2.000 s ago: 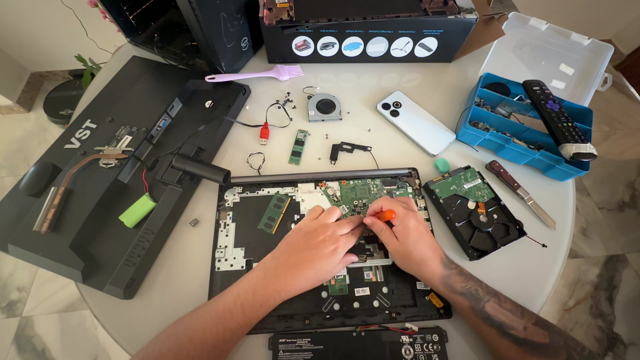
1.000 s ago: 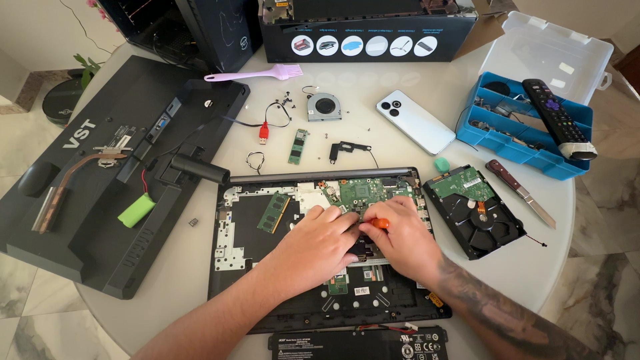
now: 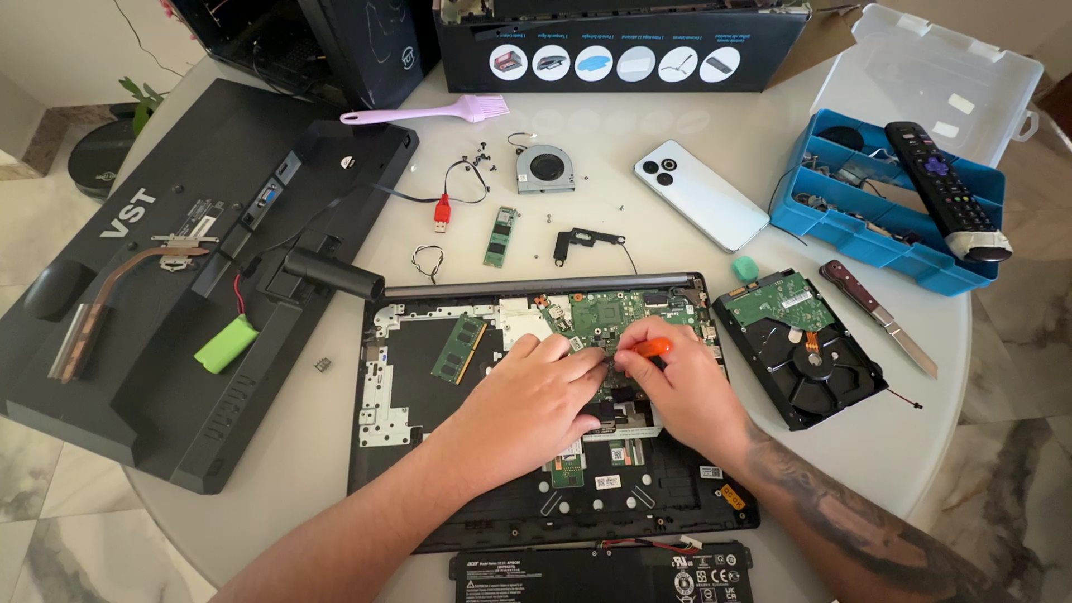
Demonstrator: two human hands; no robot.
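Note:
An opened laptop base (image 3: 469, 502) lies in front of me, its green motherboard (image 3: 603, 311) at the upper right. My right hand (image 3: 687, 385) grips an orange-handled tool (image 3: 653, 347), likely a screwdriver, over the motherboard; its tip is hidden. My left hand (image 3: 536, 385) rests on the board with fingertips close to the right ones; whether it pinches a small part cannot be told. A RAM module (image 3: 459, 348) lies loose at the left inside the base. An Acer laptop battery (image 3: 603, 576) sits below the base's front edge.
Beyond the base lie an SSD stick (image 3: 500, 237), a cooling fan (image 3: 545, 168), a speaker part (image 3: 586, 243) and a smartphone (image 3: 702, 197). At right are a hard drive (image 3: 800, 352), a folding knife (image 3: 879, 318) and a blue organizer (image 3: 871, 239). A monitor (image 3: 167, 335) covers the left.
The orange handle in my right hand has changed its tilt slightly. Both hands stay over the motherboard, and the things around them have not moved.

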